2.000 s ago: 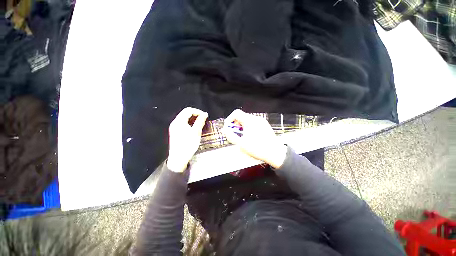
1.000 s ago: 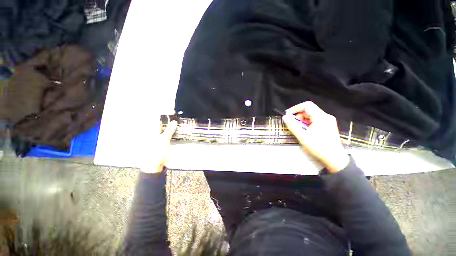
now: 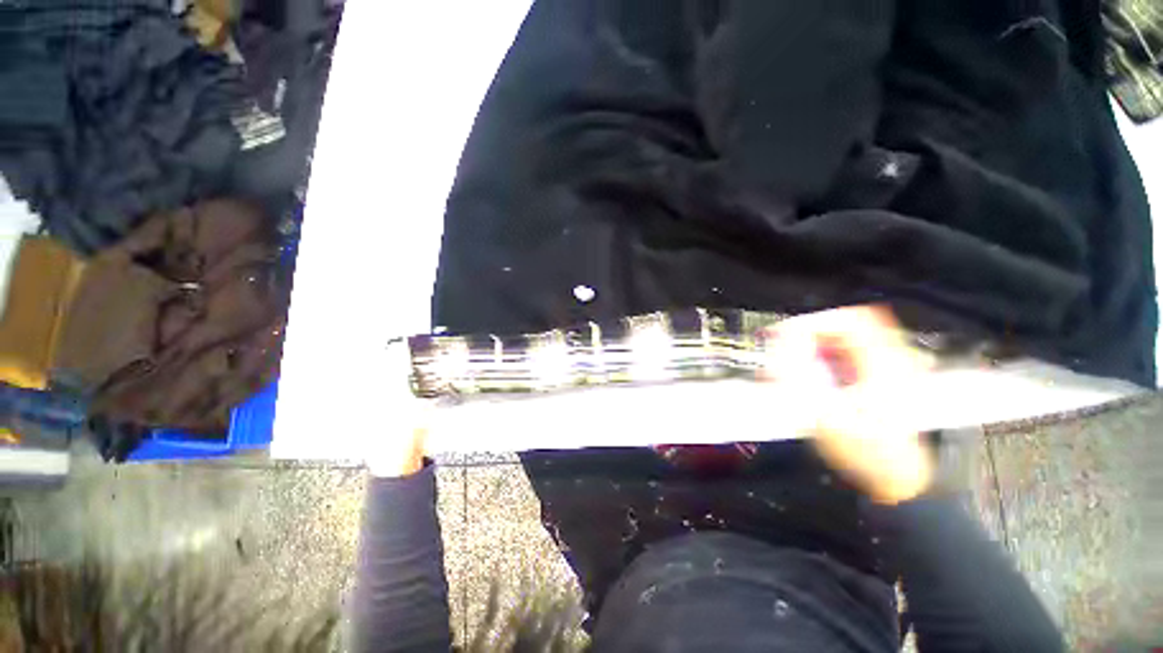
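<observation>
The black jacket (image 3: 561, 230) lies on the white table, and its near edge is turned up to show a strip of plaid lining (image 3: 599, 355). My left hand (image 3: 398, 415) is at the left end of this strip, pale and washed out against the table; its fingers seem to be at the corner, but their grip is unclear. My right hand (image 3: 857, 383) is blurred at the right part of the strip. A reddish part of a tool, probably the thread snips (image 3: 837, 360), shows inside it. The blades cannot be made out.
The white table (image 3: 364, 191) has its near edge in front of my body. Left of it are dark clothes (image 3: 121, 115), a brown garment (image 3: 204, 332) and a blue crate (image 3: 204, 440). A plaid garment (image 3: 1138, 58) shows at the far right.
Over two seconds my hands have moved apart along the turned-up edge, and the view has shifted left. Since one second ago, my right hand has moved slightly right and the strip has changed shape.
</observation>
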